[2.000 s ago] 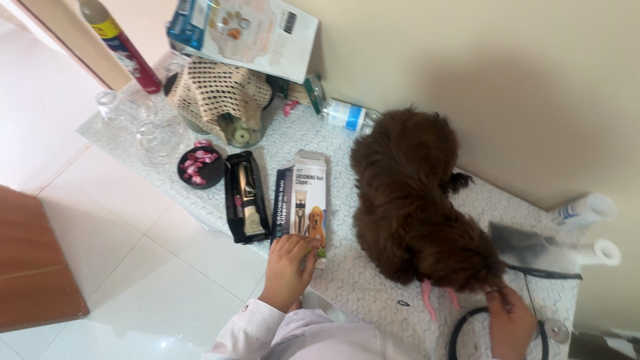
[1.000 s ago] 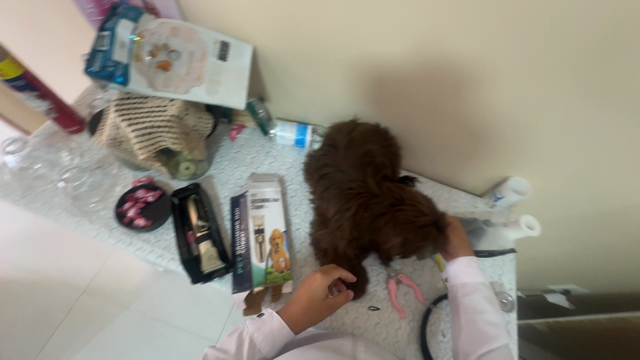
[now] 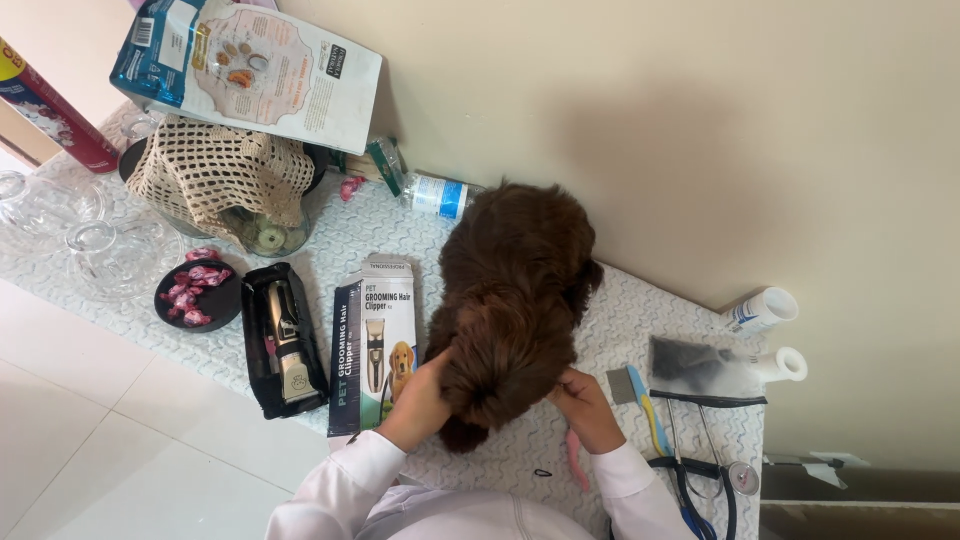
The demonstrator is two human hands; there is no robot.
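A small dark-brown, fluffy dog (image 3: 517, 300) is on the table between my two hands, its head toward me. My left hand (image 3: 420, 401) rests against the left side of its head, fingertips hidden by the fur. On the other side, my right hand (image 3: 589, 405) has thumb and fingers together at the fur; whether they pinch hair or an ear cannot be seen. Beneath that hand a pink-handled tool (image 3: 576, 459) lies partly covered. A small black band (image 3: 543, 473) is nearby. Left of the dog lie a pet hair clipper box (image 3: 386, 322) and a clipper in a black case (image 3: 289, 345).
A flea comb (image 3: 641, 405), a stethoscope (image 3: 742, 478) and white bottles (image 3: 761, 311) are at the right. Candies in a black bowl (image 3: 199, 296), glass lids (image 3: 124, 259), a crocheted cloth (image 3: 225, 169), a printed bag (image 3: 255, 71) and a spray can (image 3: 60, 112) stand left. A wall (image 3: 675, 150) runs behind.
My left hand has moved from the box, past the dog's front, up to the side of its head. My right hand stays near the head. The pink-handled tool, in fuller view one second ago, is now mostly covered.
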